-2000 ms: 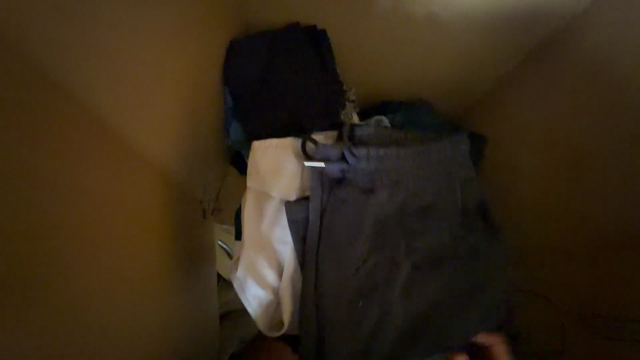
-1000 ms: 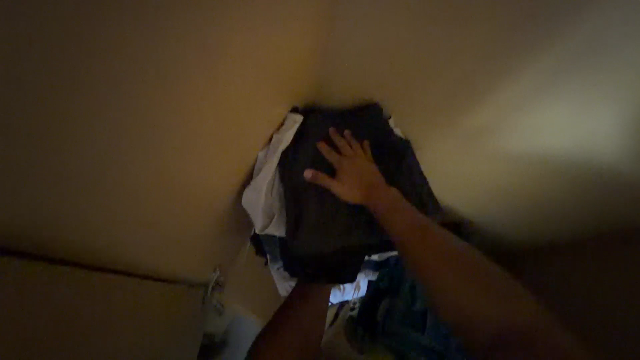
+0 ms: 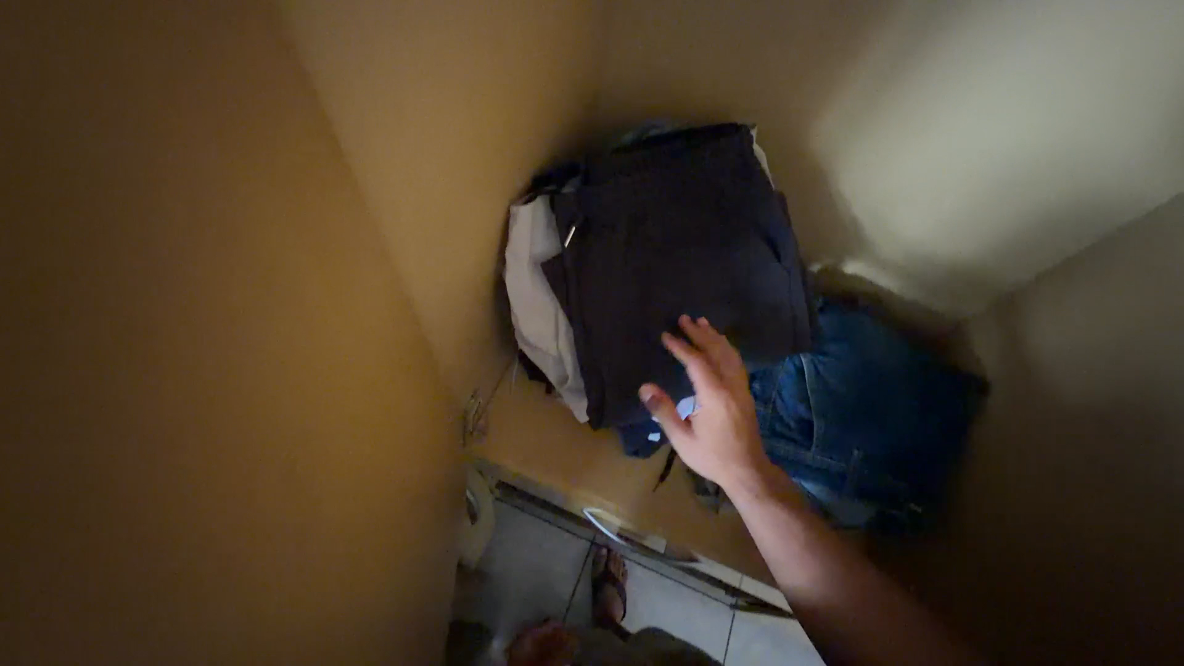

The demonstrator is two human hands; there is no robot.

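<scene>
My right hand (image 3: 717, 407) reaches in from the lower right with its fingers apart, holding nothing. It is over the lower edge of folded dark drawstring shorts or trousers (image 3: 684, 250); whether the fingertips touch the cloth cannot be told. Beneath the dark garment, a light beige garment (image 3: 541, 287) shows on the left. Folded blue denim jeans (image 3: 869, 398) lie to the right, partly behind my wrist. My left hand is not plainly visible; a blurred skin-toned shape at the bottom edge is unclear.
The clothes lie on a wooden shelf (image 3: 564, 439) between a tan panel (image 3: 370, 324) at left and a pale back wall (image 3: 999, 139). Below the shelf's front edge are a curved metal handle (image 3: 606, 527), a sandalled foot (image 3: 610, 583) and tiled floor (image 3: 680, 610).
One second ago my right hand lay spread on the dark garment and another forearm reached beneath the stack. Now the right hand is at the garment's lower edge, and that other forearm is gone.
</scene>
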